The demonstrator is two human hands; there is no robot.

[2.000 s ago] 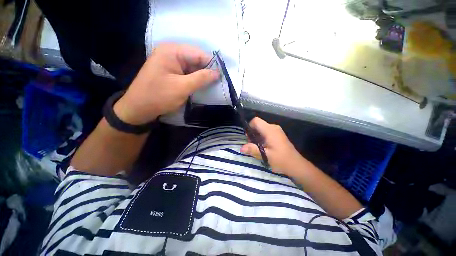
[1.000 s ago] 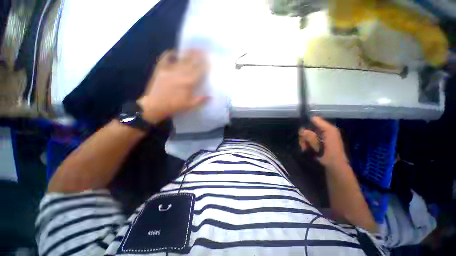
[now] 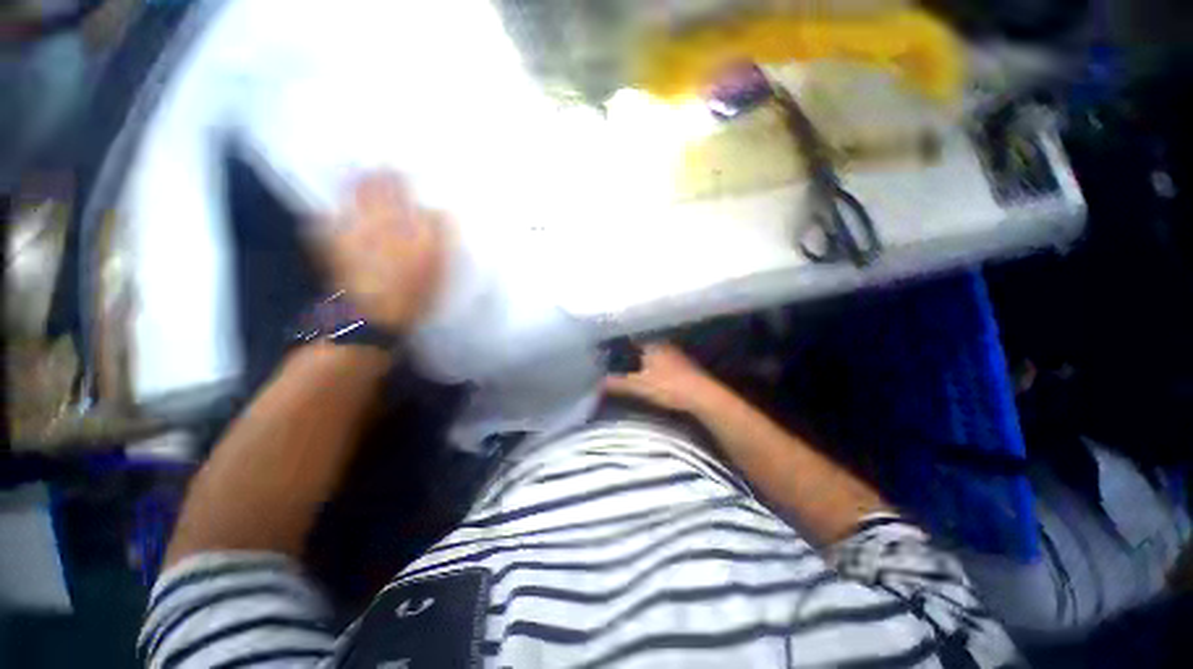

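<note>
A pale panel (image 3: 510, 353) lies over the table and hangs past its front edge toward my lap, washed out by glare. Black fabric (image 3: 268, 261) shows to the left of it. My left hand (image 3: 382, 248) is blurred and lies at the border of the pale panel and the black fabric; its grip is unclear. My right hand (image 3: 661, 376) is just below the table's front edge, at the panel's right side, with a small dark thing at its fingertips; its grip is unclear. Black scissors (image 3: 835, 216) lie on the table at the right.
The white table (image 3: 733, 268) has a front edge running across the view. A yellow fluffy bundle (image 3: 811, 46) lies behind the scissors, with a small purplish object (image 3: 738, 89) near their blades. A blue crate (image 3: 949, 405) is below the table at the right.
The scissors have left my right hand and lie on the table. My right hand has moved left to the panel's side. The view has turned, and the pale panel has shifted and spread.
</note>
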